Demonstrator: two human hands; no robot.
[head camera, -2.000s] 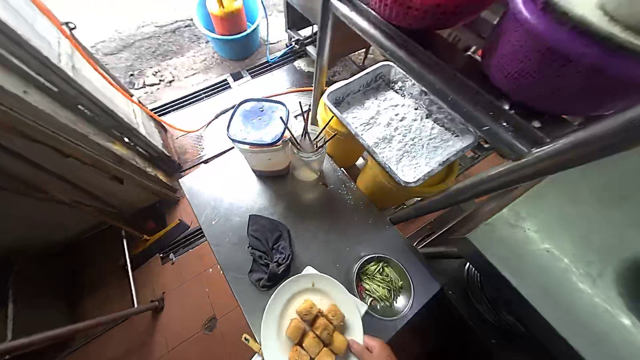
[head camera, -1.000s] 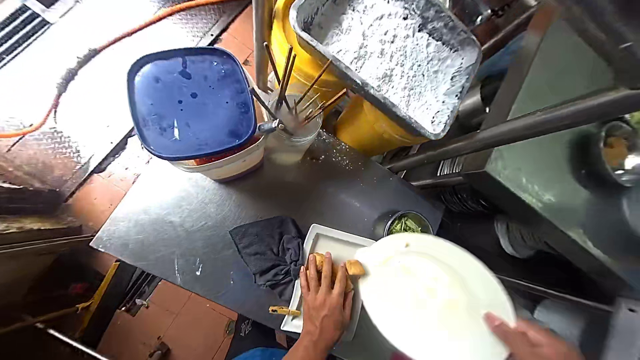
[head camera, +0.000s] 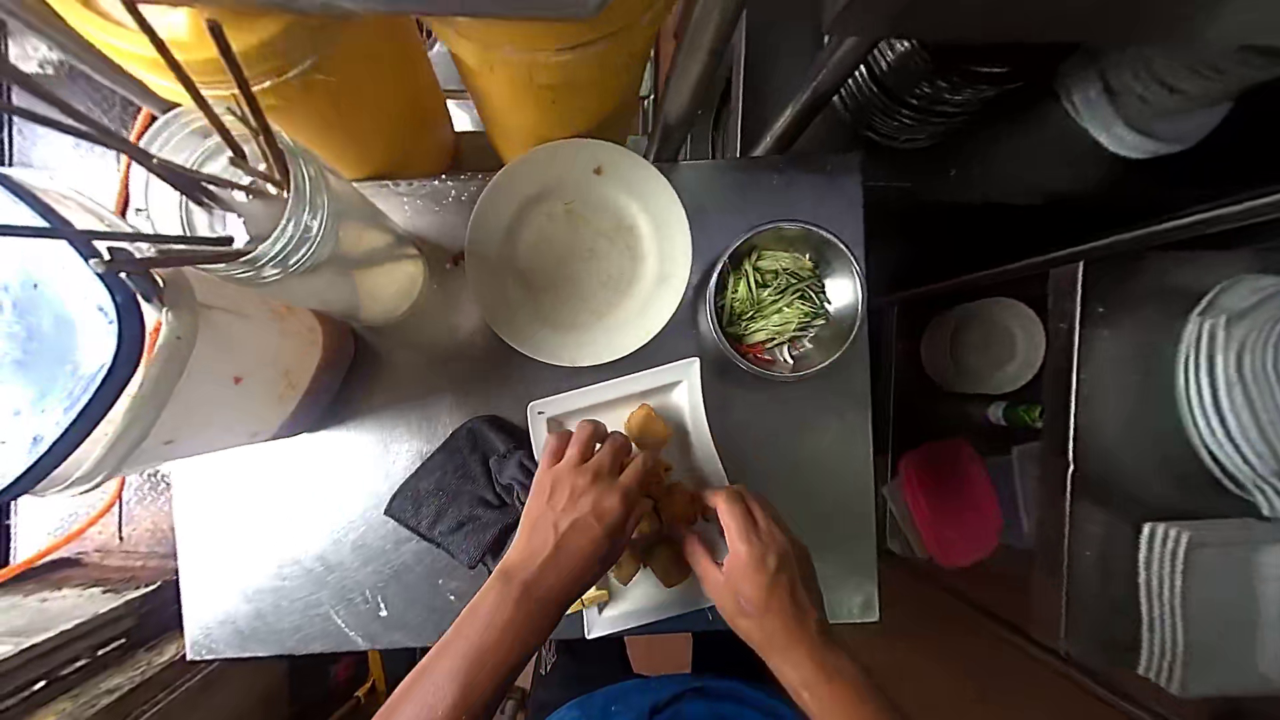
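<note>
Both my hands are over a white rectangular plate (head camera: 612, 402) bearing several golden fried pieces (head camera: 662, 562). My left hand (head camera: 588, 490) lies over the pieces at the plate's left side, its fingers bent; what is under them is hidden. My right hand (head camera: 752, 560) touches a browned piece (head camera: 680, 505) at the right with thumb and fingers apart around it. Behind the plate sits a round white plate (head camera: 578, 250) with a few crumbs. A steel bowl (head camera: 850, 290) of shredded green vegetable (head camera: 775, 300) stands to its right. A dark cloth (head camera: 465, 490) lies beside my left hand.
At the left stand a glass jar (head camera: 300, 230) with chopsticks and a lidded plastic tub (head camera: 230, 370). Yellow buckets (head camera: 550, 80) are beyond the steel table's (head camera: 800, 480) far edge. Stacked plates (head camera: 1235, 390) and a pink container (head camera: 950, 500) occupy shelves at the right.
The round plate, in my right hand one second ago, now rests on the table. My right hand has come to the fried pieces on the rectangular plate. The view has moved considerably.
</note>
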